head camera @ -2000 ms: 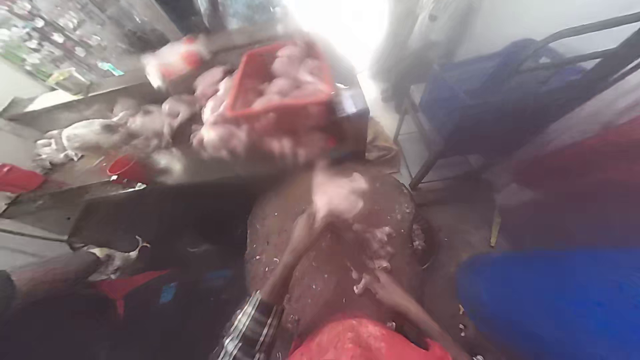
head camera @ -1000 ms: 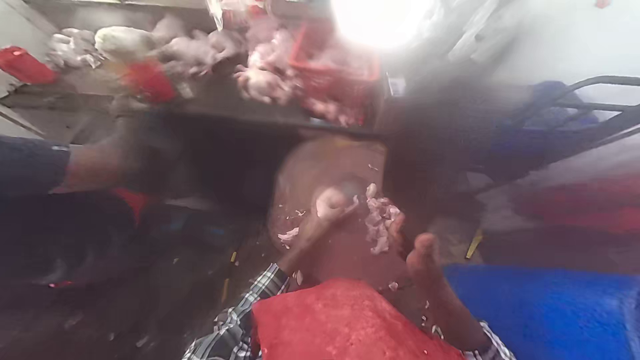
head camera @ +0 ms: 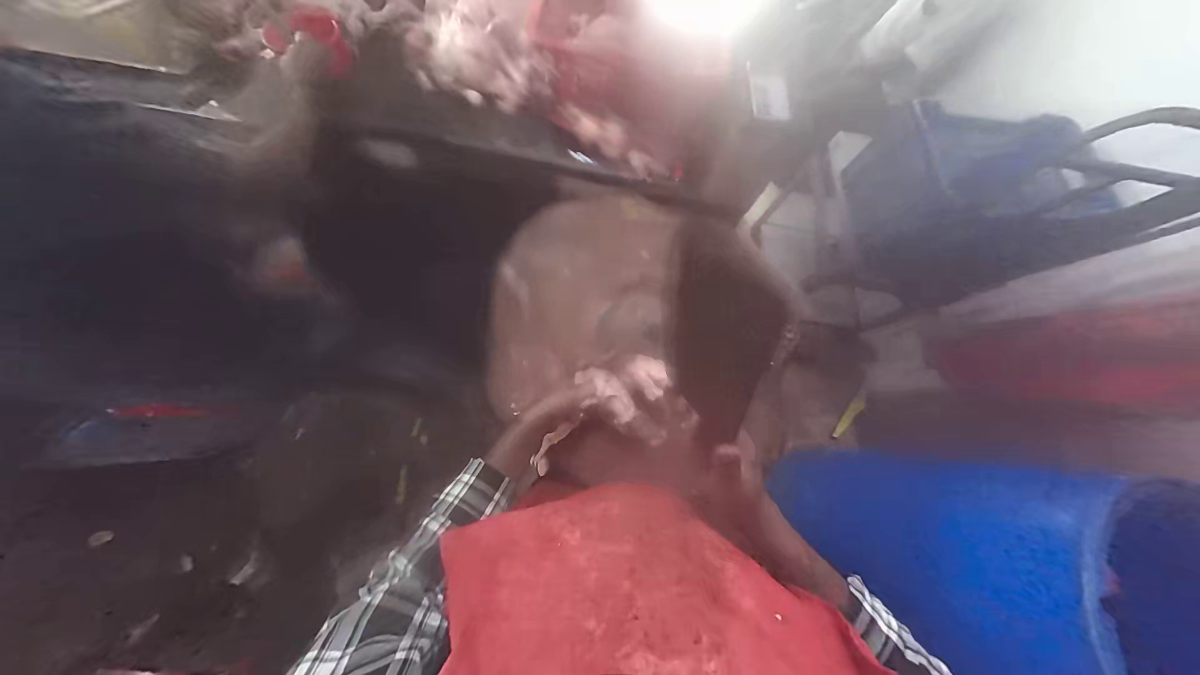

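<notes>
My left hand [head camera: 581, 398] is at the near part of a round chopping block [head camera: 581, 281], against pale pieces of raw meat [head camera: 628, 389] that look like poultry; blur hides whether its fingers grip them. A thin strip of meat or skin [head camera: 548, 450] hangs beside my left wrist. To the right of the pieces, at the block's near right edge, is my right hand [head camera: 736, 469], blurred, with its fingers raised and nothing plainly in them. A red apron [head camera: 637, 581] lies just below both hands.
Beyond the block, a counter [head camera: 450, 145] bears plucked poultry [head camera: 478, 56] and a red crate [head camera: 609, 56]. A blue plastic barrel [head camera: 937, 544] lies at the near right. Another person's arm [head camera: 272, 150], blurred, is at the upper left. A metal-framed chair [head camera: 1134, 178] stands at the right.
My left hand and the pale meat are now nearer the apron, on the near part of the block. The meat pieces lay spread across the block's middle and right before. The view has shifted.
</notes>
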